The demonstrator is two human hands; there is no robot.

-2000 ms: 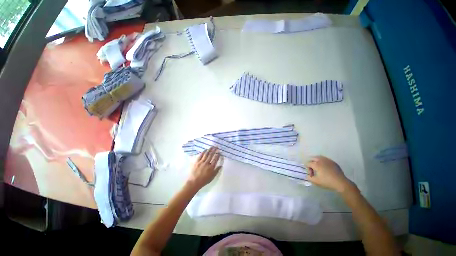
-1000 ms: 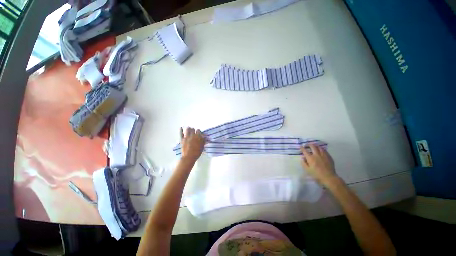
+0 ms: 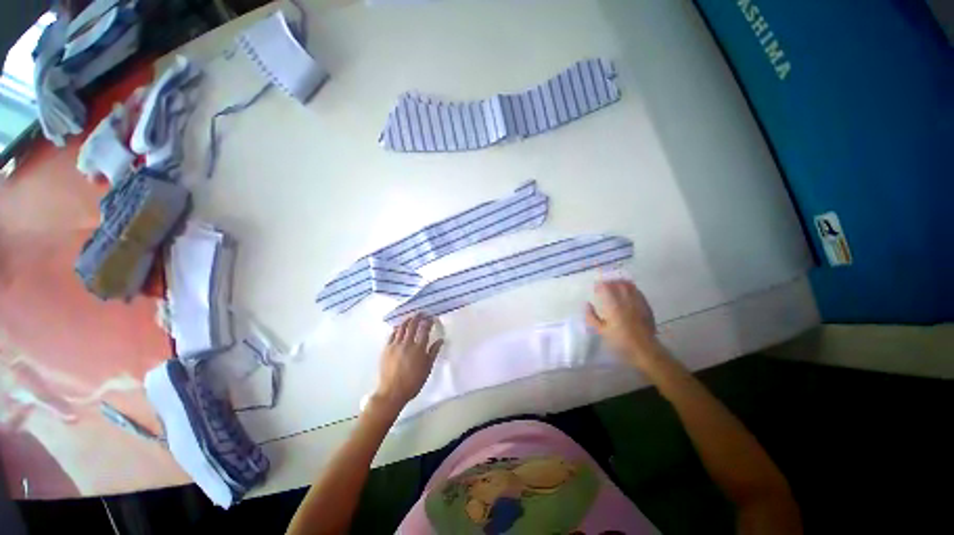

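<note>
A narrow dark-striped strip (image 3: 513,274) lies on the white surface in front of me. A small overlapping stack of similar striped strips (image 3: 460,233) lies just beyond it. White unstriped interlining (image 3: 502,358) lies at the near edge. My left hand (image 3: 411,355) rests at the interlining's left part, its fingertips by the strip's left end. My right hand (image 3: 625,319) is over the interlining's right end, just below the strip's right end. Whether the fingers pinch the white interlining is too blurred to tell.
A wider crosswise-striped piece (image 3: 502,120) lies farther up. Cut bundles (image 3: 134,232), white pieces (image 3: 199,291) and a thick striped stack (image 3: 207,431) are at left. A thin bluish tool (image 3: 131,423) lies lower left. The blue machine cover (image 3: 837,136) is at right.
The striped strip now lies separate from the stack, nearer me, and my hands have come off its middle towards the interlining. The whole view has shifted and turned.
</note>
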